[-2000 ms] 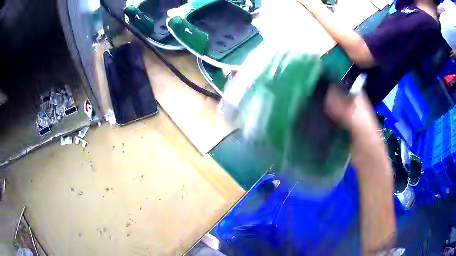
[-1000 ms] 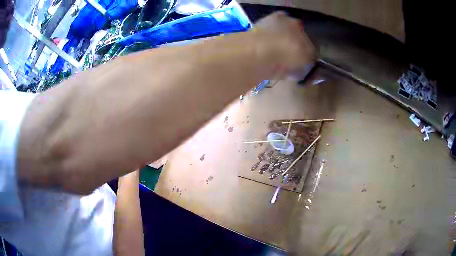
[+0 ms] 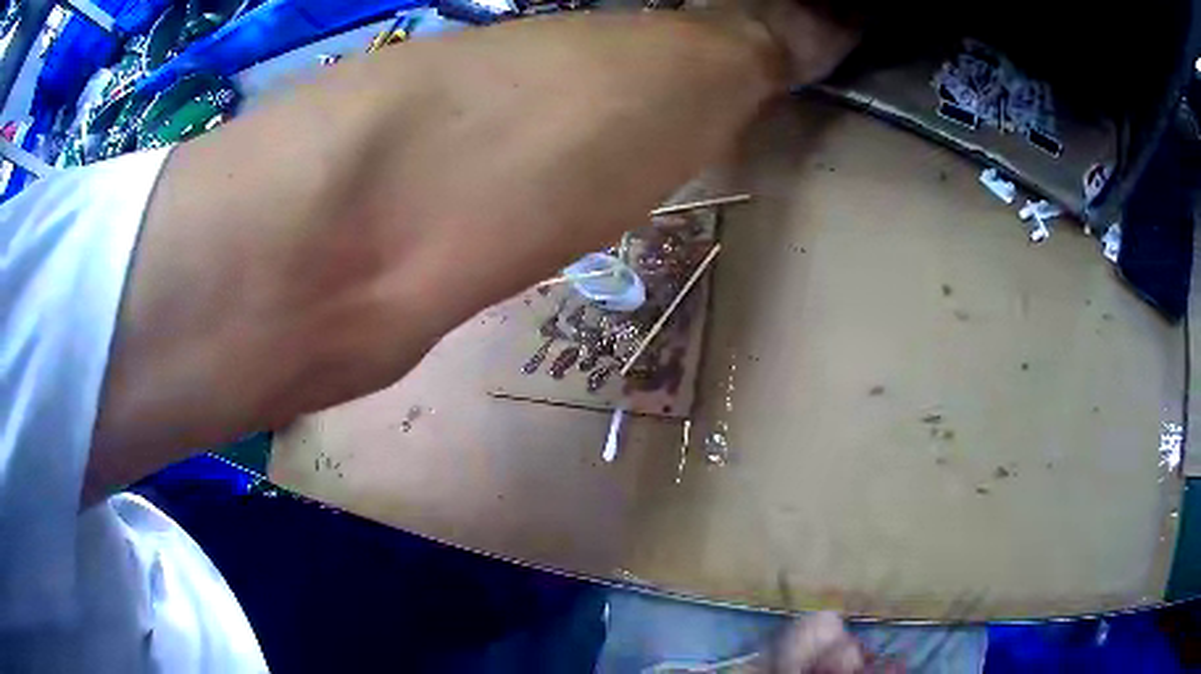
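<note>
My left forearm crosses the upper left from a white sleeve. My left hand (image 3: 797, 46) is at the top edge, dark and partly cut off; its fingers and any held thing are hidden. My right hand (image 3: 819, 645) is small, blurred and cut off at the bottom edge, below the bench edge; its grip is unclear. A brown palette (image 3: 672, 375) with shiny blotches lies on the cardboard. On it are a translucent white cup (image 3: 611, 285) and thin pale sticks (image 3: 674, 306). A cotton swab (image 3: 614, 435) lies at its lower edge. The forearm hides part of the palette.
Stained brown cardboard (image 3: 869, 435) covers the bench. A heap of small black, white and silver parts (image 3: 997, 99) lies in the dark box opening at upper right, with loose white pieces (image 3: 1038, 217) outside. Green bodies (image 3: 185, 112) and a blue tray edge (image 3: 283, 46) show at upper left.
The view has swung from the green bodies to the palette area. The green body held two seconds ago is out of view. A hand now shows at the bottom edge.
</note>
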